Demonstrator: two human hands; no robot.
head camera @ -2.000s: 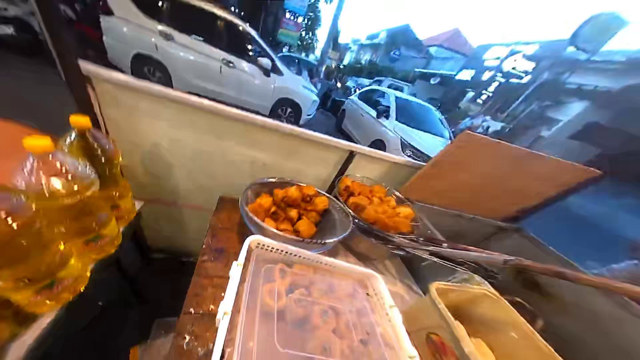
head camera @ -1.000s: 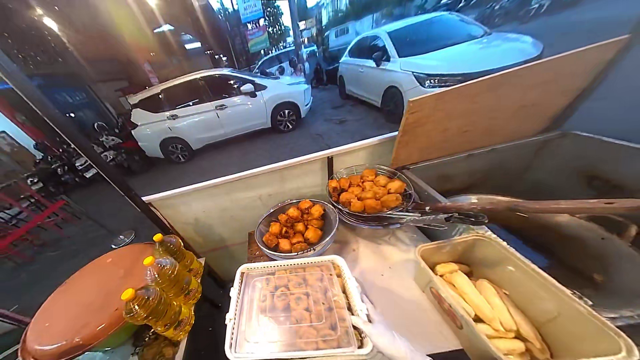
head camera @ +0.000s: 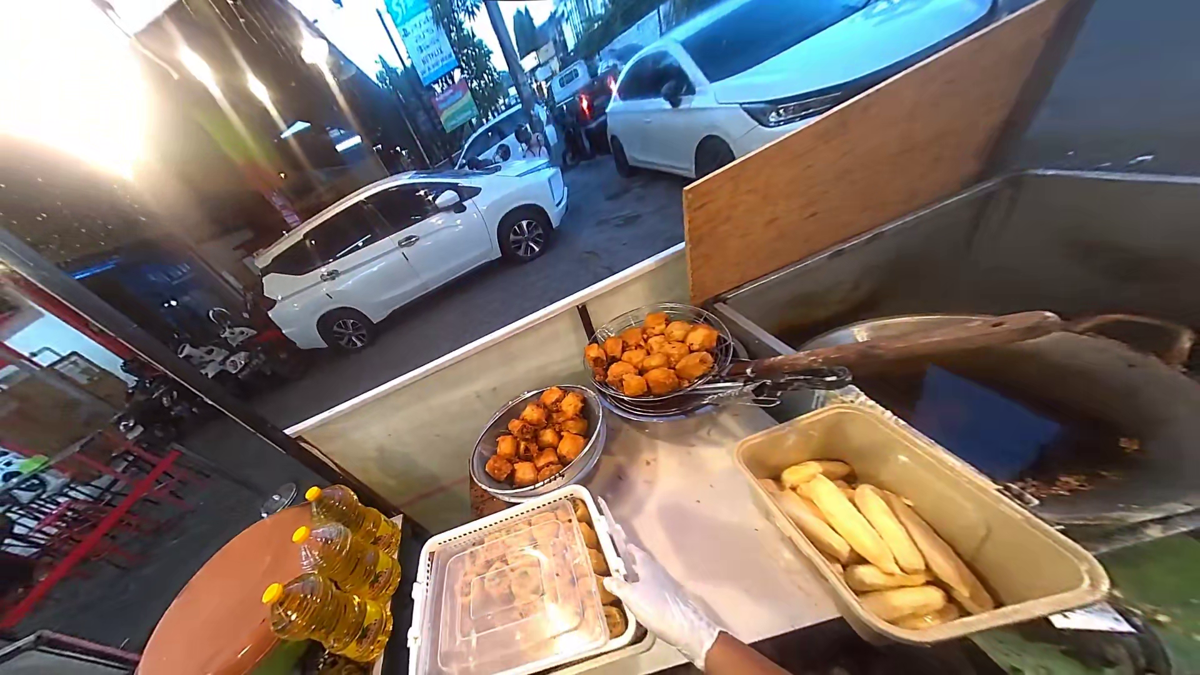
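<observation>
My right hand (head camera: 664, 600), in a clear plastic glove, reaches in from the bottom and touches the right rim of a white plastic basket (head camera: 424, 600). A translucent lid (head camera: 530, 591) lies over most of it, and round pieces of food show along the uncovered right side. Whether the fingers grip the rim is not clear. My left hand is out of view. Behind the basket, a bowl (head camera: 598, 445) holds fried golden pieces. A wire strainer (head camera: 656, 361) holds more of them. At the right, a beige tub (head camera: 1059, 572) holds peeled bananas.
A large wok (head camera: 1087, 422) of dark oil is at the right, with a wooden handle (head camera: 900, 342) reaching over its edge. Oil bottles (head camera: 342, 562) stand at the left beside a brown round lid (head camera: 225, 600). A plywood board (head camera: 844, 159) and a low panel (head camera: 422, 412) border the stall; cars are beyond.
The view has swung and tilted, bringing more of the tub and wok into sight. My gloved right hand, only partly visible at the basket's edge one second ago, now shows plainly at its right rim.
</observation>
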